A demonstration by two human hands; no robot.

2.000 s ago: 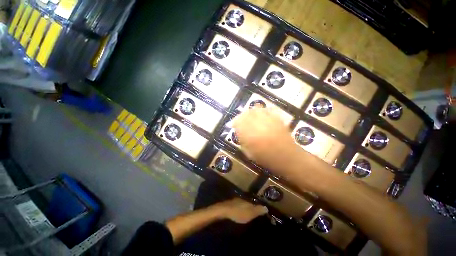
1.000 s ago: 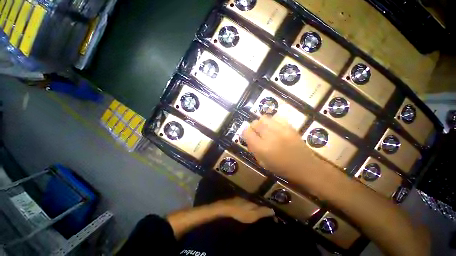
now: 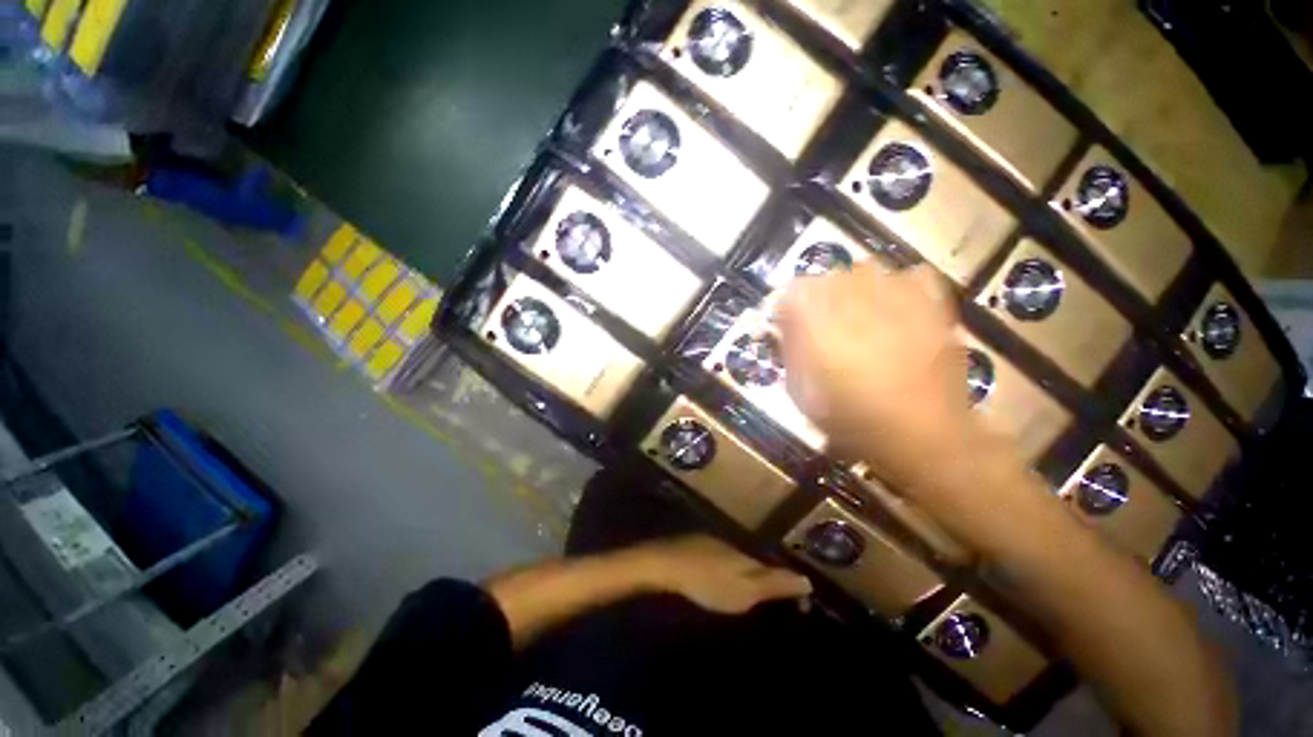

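A shiny black blister tray (image 3: 655, 377) holds gold housings in its pockets, each with a round dark-and-silver fan-like motif at one end. My right hand (image 3: 871, 346) is over the middle of the tray, fingers curled down at a gold housing (image 3: 752, 360) and partly covering its neighbours. Its fingertips are hidden and blurred, so I cannot tell whether it pinches anything. My left hand (image 3: 737, 579) lies at the tray's near edge, in front of my body, its fingertips at the rim below a gold housing (image 3: 832, 541).
A dark green bench top (image 3: 418, 115) and a pale brown board (image 3: 1109, 72) lie beyond the tray. Yellow-faced items (image 3: 366, 300) sit at the bench's left edge. A blue crate (image 3: 195, 521) stands in a metal rack at lower left.
The view has shifted, so the tray's far left corner is now cut off. My right hand has moved slightly right and up in the picture. My left hand stays at the near edge.
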